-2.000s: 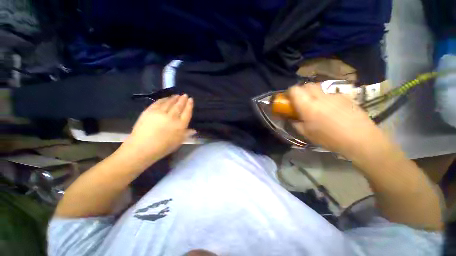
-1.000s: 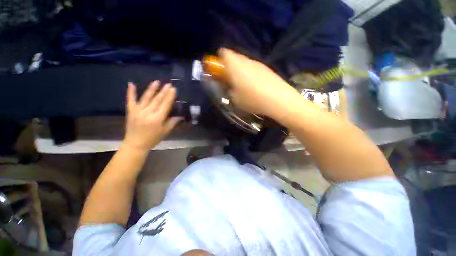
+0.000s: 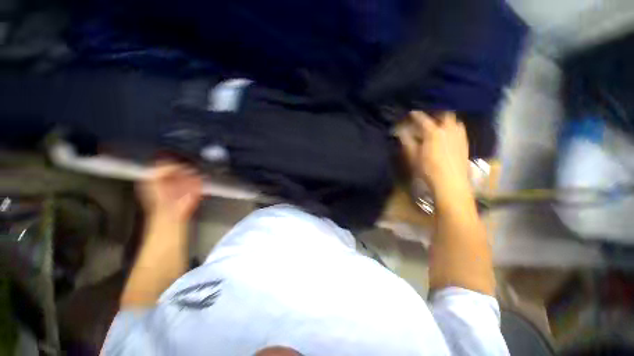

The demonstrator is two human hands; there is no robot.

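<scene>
The picture is blurred. Black garment cloth point(image 3: 306, 142) lies over the right part of the dark padded board point(image 3: 104, 104), with white marks near its left end. My left hand point(image 3: 170, 188) is at the board's pale front edge, fingers curled; whether it grips cloth cannot be told. My right hand point(image 3: 438, 142) is at the garment's right end, fingers bent over the dark cloth; its grip is unclear. Shiny metal of the steam iron point(image 3: 425, 203) shows beside and partly behind my right forearm, at the board's right end, apart from my fingers.
A large navy garment pile point(image 3: 229, 35) lies behind the board. A yellow-green hose point(image 3: 521, 197) runs right towards a white container with a blue top point(image 3: 587, 184). Blurred items and a frame stand below left.
My right hand has moved right, off the orange handle, and the iron is now at the right end. My left hand has dropped from the board top to its front edge.
</scene>
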